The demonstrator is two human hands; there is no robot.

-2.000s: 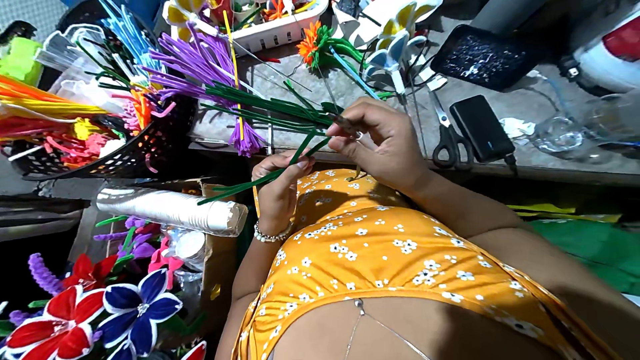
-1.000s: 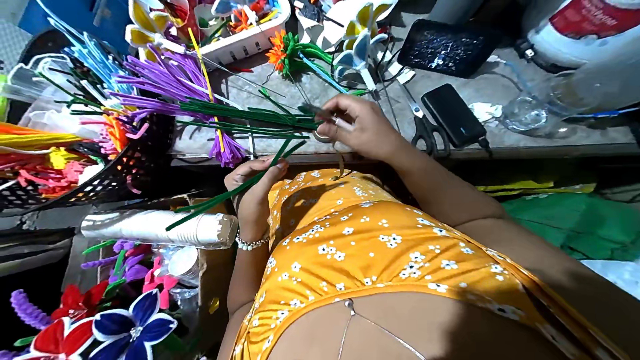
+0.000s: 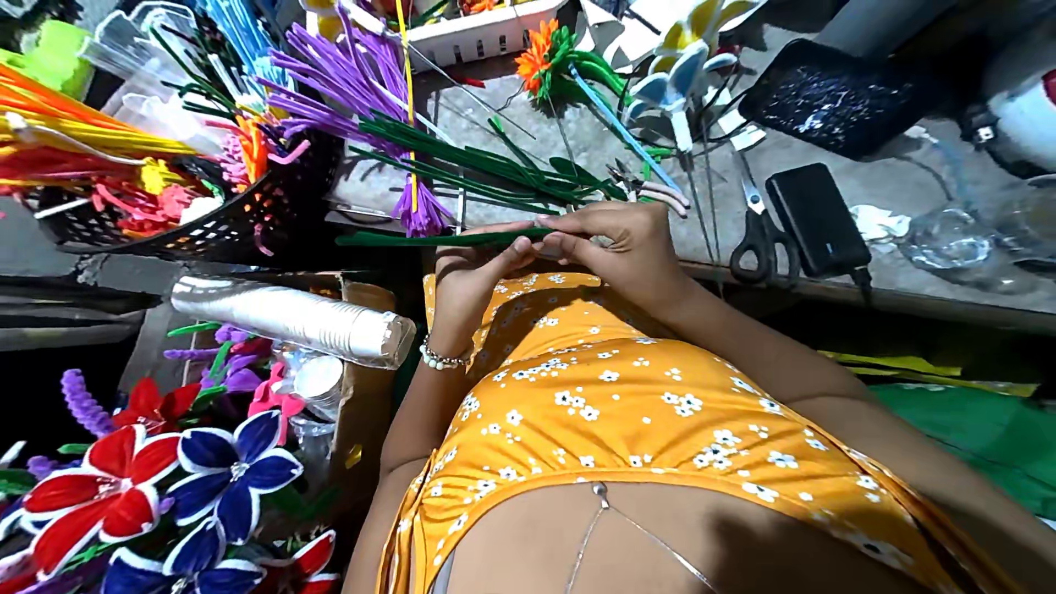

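Observation:
Dark green pipe cleaners [image 3: 412, 240] lie almost level between my two hands, pointing out to the left. My left hand [image 3: 474, 276] grips them from below, near their right part. The thumb and fingertips of my right hand [image 3: 623, 247] pinch their right end, touching my left fingertips. Just beyond my hands, a loose bunch of green pipe cleaners [image 3: 487, 169] rests on the grey table [image 3: 495, 107]. Pliers [image 3: 648, 188] with pale handles lie behind my right hand. A purple pipe cleaner bundle [image 3: 351, 74] is at the upper left, with a yellow stem [image 3: 406, 91] across it.
A black basket [image 3: 239, 214] of coloured pipe cleaners stands left. Scissors [image 3: 763, 235], a black power bank [image 3: 817, 219] and a black tray [image 3: 833, 99] lie right. Stacked white cups [image 3: 289, 318] and red and blue pipe cleaner flowers [image 3: 235, 470] are at lower left.
The green bunch that was by my right hand now lies on the table. My right hand has come down to my left, and the held stems have swung from slanting to nearly level.

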